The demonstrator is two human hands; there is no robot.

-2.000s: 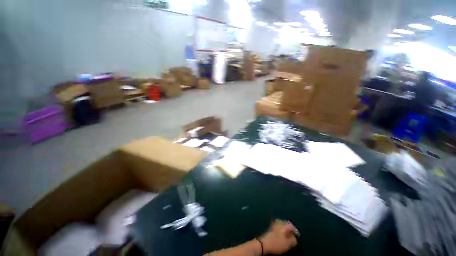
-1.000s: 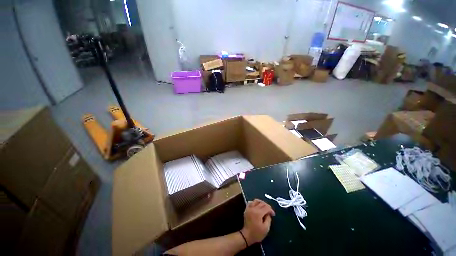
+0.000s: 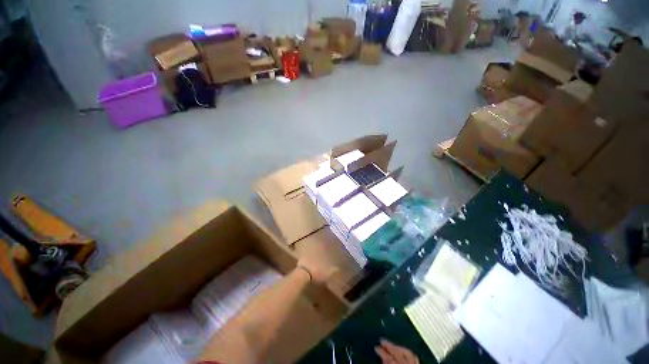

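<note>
My left hand, with a dark wristband, is stretched out over the large open carton. It is beside the small open carton, which holds white items and a black one in divided rows. The hand is blurred against brown cardboard, and whether it grips anything cannot be told. My right hand is at the table's near edge, cut off by the bottom of the picture; its hold is hidden. White panels overlap on the dark green table. A pale yellow sticker sheet lies beside them.
A tangled white cable pile lies at the table's far side. A clear bag lies by the stickers. White panel stacks fill the large carton. Brown cartons stand at right, a pallet jack at left, a purple bin beyond.
My left hand has moved from the table edge out towards the small carton. My right hand has come into view. The view has turned right and down, and the small carton shows nearer.
</note>
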